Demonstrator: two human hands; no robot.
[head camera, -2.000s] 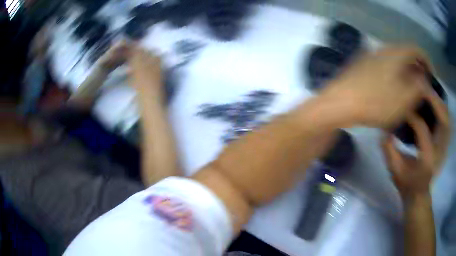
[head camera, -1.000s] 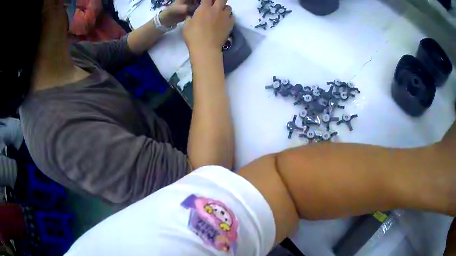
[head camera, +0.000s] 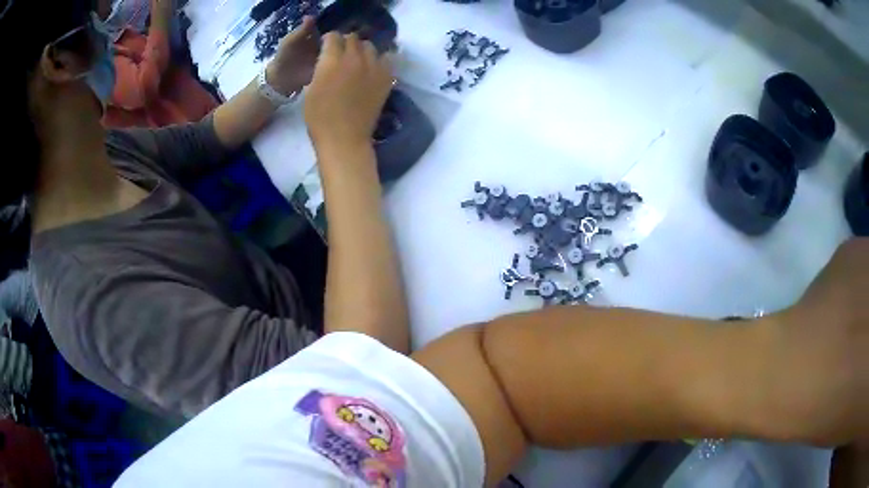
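Observation:
My left forearm crosses the lower right, and my left hand (head camera: 843, 315) is cut off by the right edge; its fingers and anything in them are hidden. My right hand is out of the picture; only a sliver of skin, perhaps my right arm, shows in the bottom right corner. A pile of grey three-armed brackets (head camera: 575, 255) with pale round centres lies beyond my forearm. Two dark cup-shaped housings (head camera: 753, 176) (head camera: 798, 119) stand together at the right. Part of a dark grey handle (head camera: 650, 461) shows below my forearm, mostly hidden.
A person in a grey-brown top (head camera: 181, 276) sits at the left, hands on a dark housing (head camera: 357, 24). Another housing (head camera: 405, 133) stands by that person's arm. More housings (head camera: 559, 21) and small brackets (head camera: 472, 59) lie farther back. Another dark housing (head camera: 858, 195) is cut by the right edge.
The view has shifted, so the brackets and housings sit farther left and most sit lower. My left forearm still reaches right. The neighbour's dark housing now shows more fully.

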